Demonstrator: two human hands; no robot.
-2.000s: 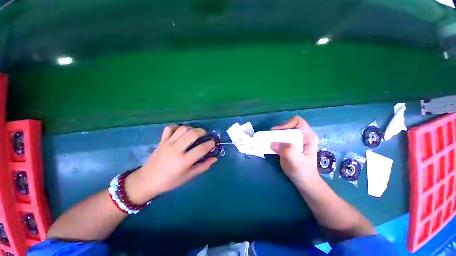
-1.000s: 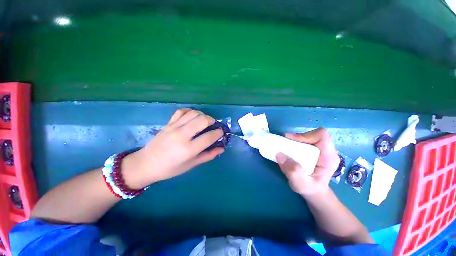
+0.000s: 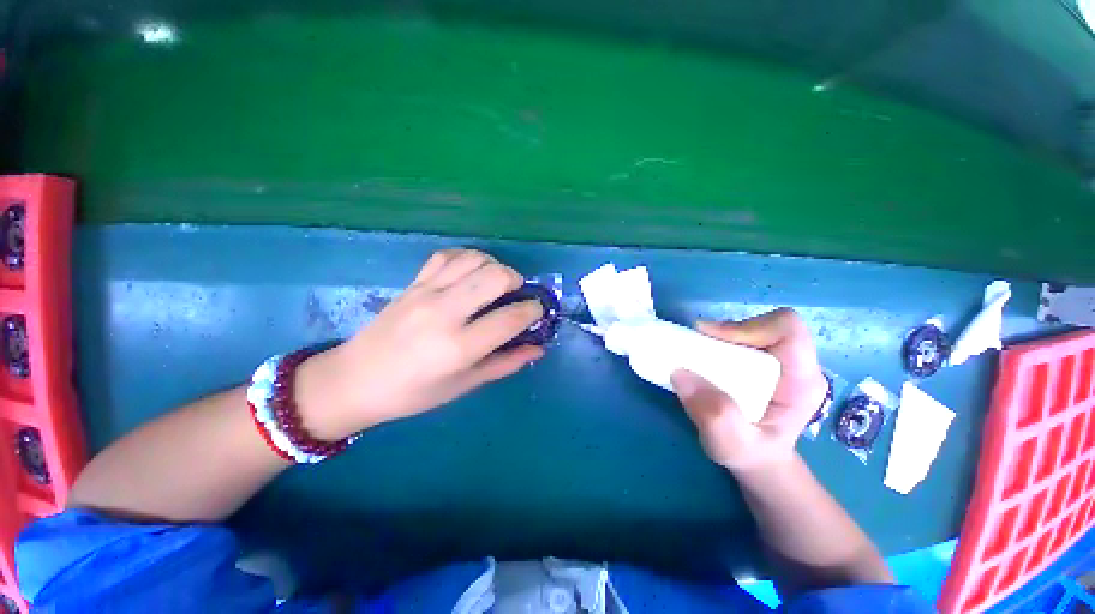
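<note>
My left hand grips a round black part by its edge; the fingers hide much of it. A bit of clear film shows at its upper edge. My right hand holds a white glue bottle tilted, nozzle to the left. Its thin dispensing needle points at the right side of the part; whether the tip touches it I cannot tell. A white wiping paper is wrapped at the nozzle.
Round black parts lie on clear film at right, one partly behind my right hand. Beside them are a white paper slip, a crumpled tissue and an empty red tray. A filled red tray stands left; a grey metal bar lies far right.
The bottle has gone from nearly level to tilted, its base lower right. My left hand still grips the black part. The whole view has shifted somewhat.
</note>
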